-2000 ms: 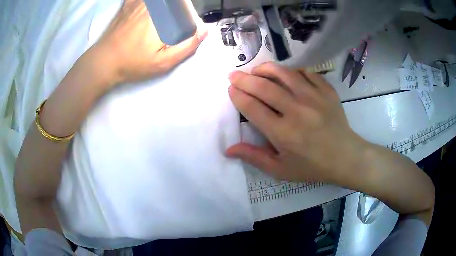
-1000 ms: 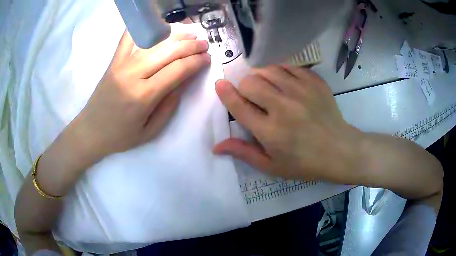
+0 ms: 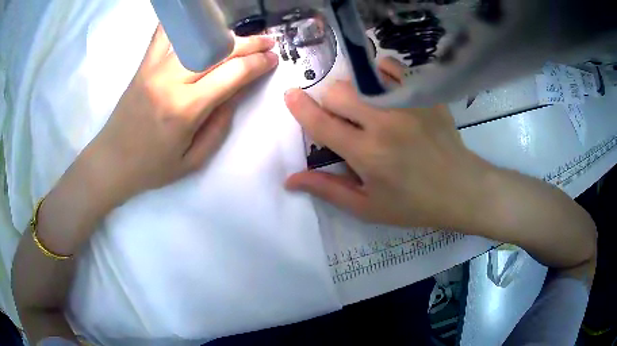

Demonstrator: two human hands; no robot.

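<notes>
The white fabric (image 3: 223, 250) covers the left of the table, its straight right edge running up to the presser foot (image 3: 291, 51). The sewing machine head (image 3: 487, 51) fills the top right. My left hand (image 3: 183, 101) lies flat on the cloth, its fingertips just left of the foot. My right hand (image 3: 399, 155) rests at the cloth's right edge, index fingertip and thumb touching it below the needle plate (image 3: 318, 61). Neither hand visibly grips the cloth. The thread snips are mostly hidden behind the head; only a blade tip (image 3: 471, 101) shows.
The blue-grey guard (image 3: 196, 37) is above my left hand. Printed paper labels (image 3: 572, 88) lie at the right. A ruler tape (image 3: 385, 255) runs along the table's front edge. A clear and white item (image 3: 504, 267) is below the edge at lower right. Dark clothing is at the bottom.
My left hand has moved down and left from beside the guard and now lies flatter by the foot. My right hand has shifted slightly left with the cloth edge. The machine head now covers the snips.
</notes>
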